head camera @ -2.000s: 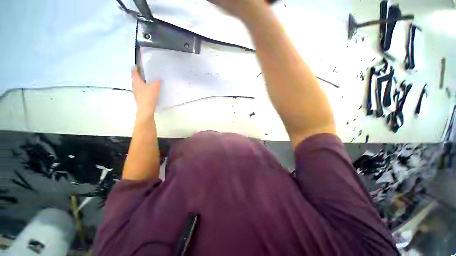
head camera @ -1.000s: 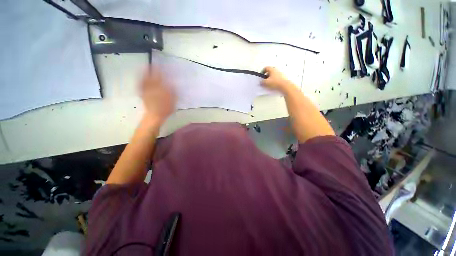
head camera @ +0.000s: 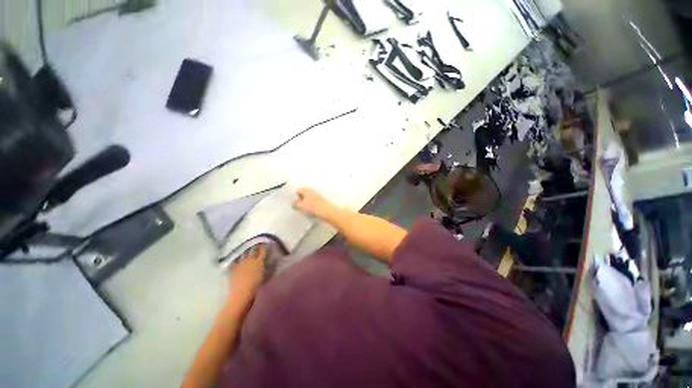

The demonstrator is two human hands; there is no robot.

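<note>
A cut panel stack (head camera: 275, 215) with white paper on top lies at the table's near edge, its near left end curled up. My left hand (head camera: 254, 265) is on the curled end, fingers over it; its thumb is not clearly visible. My right hand (head camera: 305, 201) holds the stack's far right edge between its fingers. The cutting machine (head camera: 30, 144) stands at the left, partly cut off by the picture's edge. Its base plate (head camera: 130, 244) lies on the table beside the cut edge of the paper-covered lay (head camera: 163, 151).
A small black block (head camera: 190, 87) lies on the paper. A T-shaped clamp (head camera: 309, 44) and narrow black cut pieces (head camera: 402, 67) lie at the table's far part. Scraps litter the floor (head camera: 448, 140), with a round fan-like object (head camera: 465, 193) and a shelf (head camera: 590, 227) at the right.
The view has turned right, bringing the shelf and machine body into sight. The panel stack has been pulled away from the lay to the table edge, and its left end is now curled.
</note>
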